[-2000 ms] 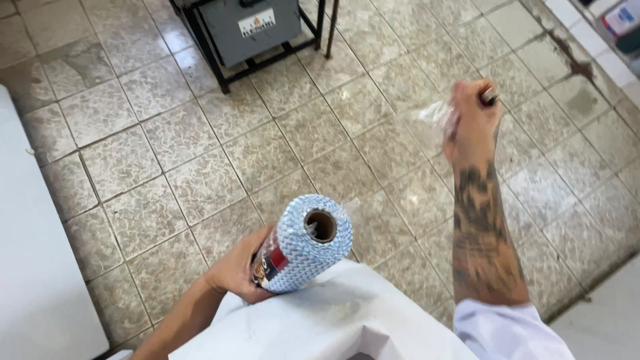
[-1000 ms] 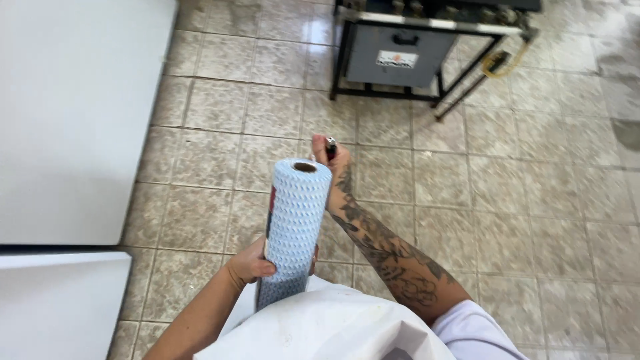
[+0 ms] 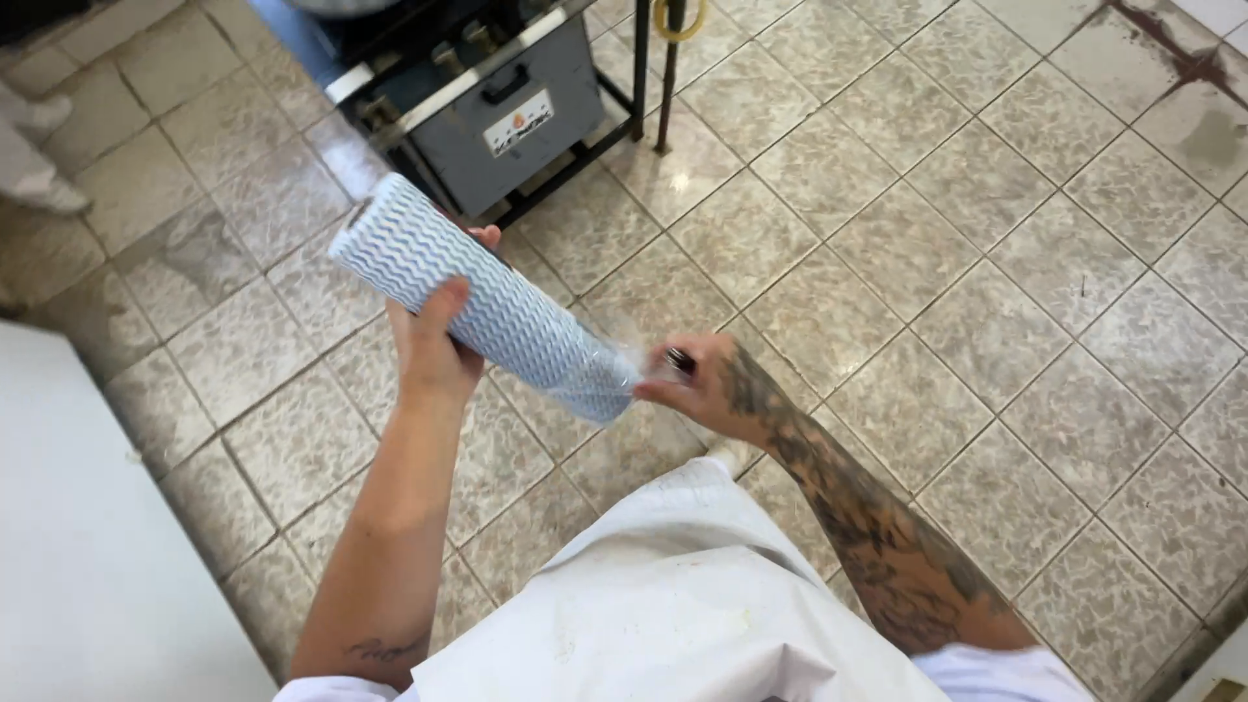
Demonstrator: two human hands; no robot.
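Observation:
A long roll of blue-and-white wavy-patterned cloth [image 3: 487,297] lies tilted across the middle of the head view, its upper end to the left. My left hand [image 3: 434,336] grips it near that end, thumb on top and fingertips behind. Clear plastic wrap [image 3: 609,366] clings around the lower right end. My right hand [image 3: 687,380] pinches the wrap there, and a small dark object with a shiny metal end [image 3: 680,361] is held in the same fist; its kind cannot be told.
A grey metal appliance on a black frame [image 3: 507,117], perhaps a gas oven, stands ahead on the tiled floor [image 3: 936,244]. A white surface [image 3: 107,526] is at the left. My white apron [image 3: 682,595] hangs below the hands. Something white [image 3: 34,151] is at the upper left edge.
The roll has gone from nearly upright to slanting, and my left hand now holds it near its upper left end. My right hand has come to the wrap at the other end. The view has turned.

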